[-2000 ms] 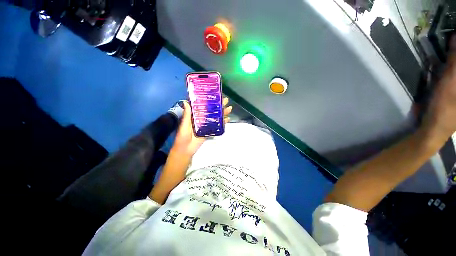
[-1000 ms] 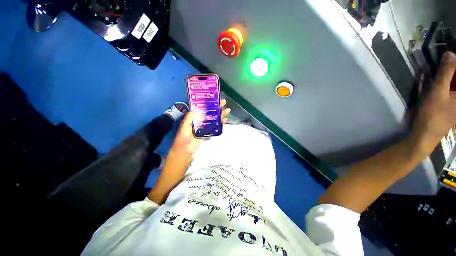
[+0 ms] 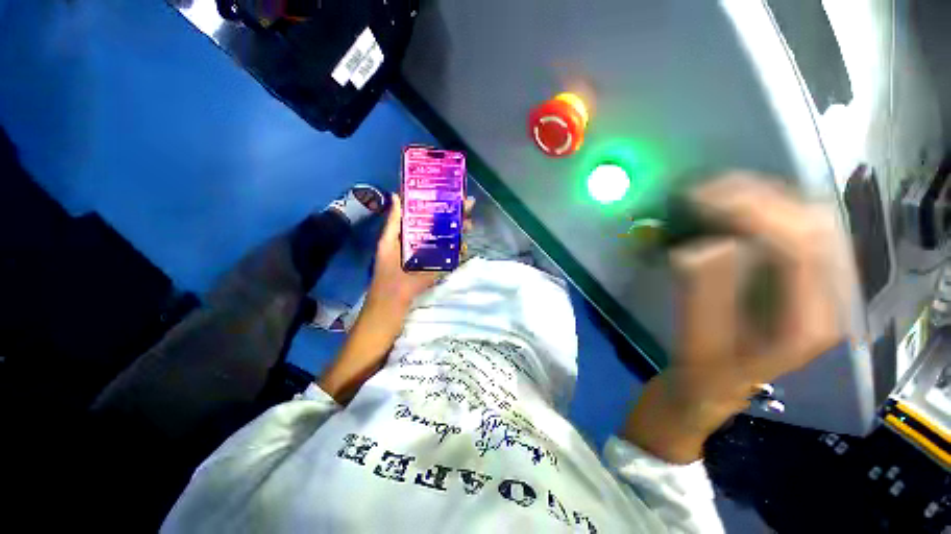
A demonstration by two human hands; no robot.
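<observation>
My left hand (image 3: 388,250) holds an upright smartphone (image 3: 433,209) with a purple-pink lit screen, in front of my torso at the machine's edge. My right hand (image 3: 756,276) is raised over the right part of the grey front panel (image 3: 636,73) and is strongly blurred. Its fingers are curled, with something dark at them that is too blurred to name. A green-lit button (image 3: 608,183) shows just left of this hand. The yellow button (image 3: 649,229) is partly hidden and blurred beside it.
A red emergency stop (image 3: 557,127) is on the panel's left part. A black tray stack (image 3: 334,52) with white labels stands at the upper left. The bright machine opening (image 3: 793,104) is at the right. Blue floor, legs and shoes show at the left; black trays (image 3: 866,475) lie lower right.
My right hand has moved left from the machine opening to over the panel. My left hand still holds the phone. The view has shifted, so the panel buttons appear further right and lower.
</observation>
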